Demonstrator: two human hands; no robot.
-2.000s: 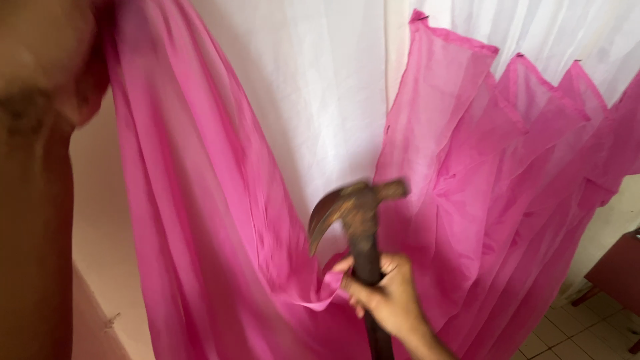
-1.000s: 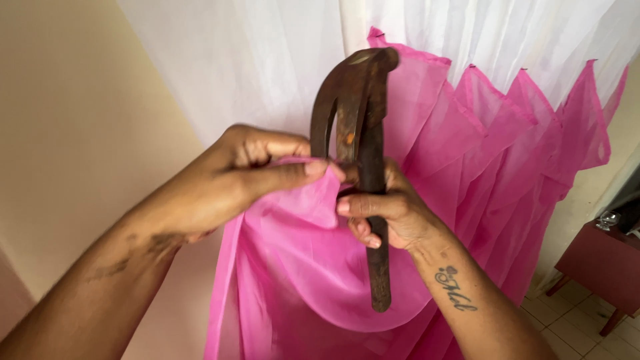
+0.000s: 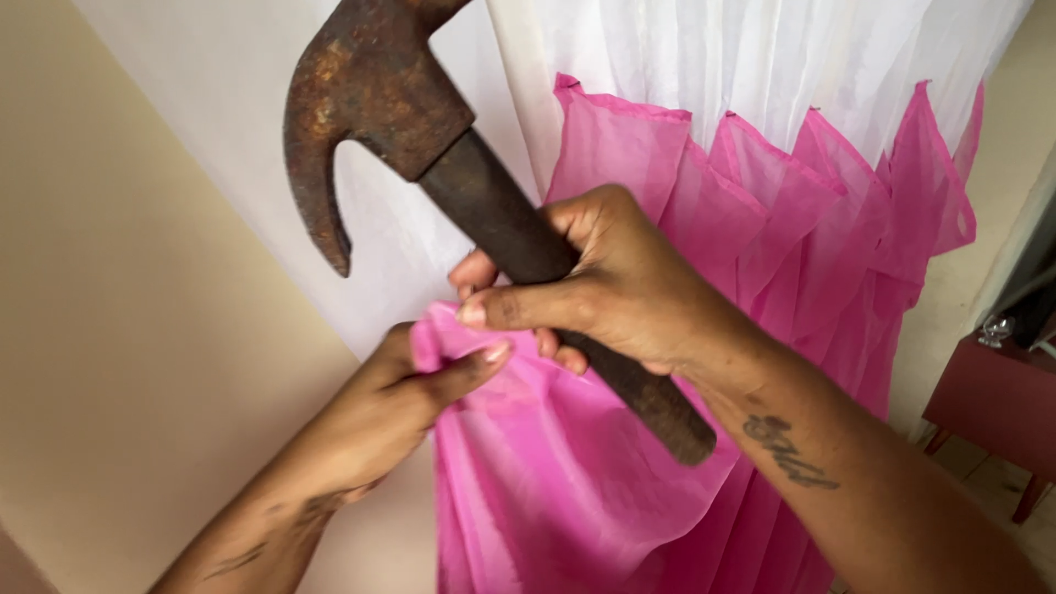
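A rusty claw hammer (image 3: 388, 91) slants across the upper middle, its claw pointing down at the left. My right hand (image 3: 594, 280) is wrapped around its handle, and the thumb and a fingertip of that hand also meet at the edge of the pink sheer fabric (image 3: 577, 462). Just below and to the left, my left hand (image 3: 429, 371) pinches the same gathered corner of the fabric. From there the cloth drapes down and to the right. Its other part hangs in pointed folds against a white curtain (image 3: 668, 58), with small dark fasteners at some of the tips.
A beige wall (image 3: 124, 247) fills the left side. At the right edge, a reddish low cabinet (image 3: 990, 404) with slanted legs stands on a tiled floor, with a small glass object (image 3: 997, 330) on top.
The hammer has tilted, its head now up and to the left instead of upright. Two seconds ago only my right hand showed at the fabric; now both hands are at its corner.
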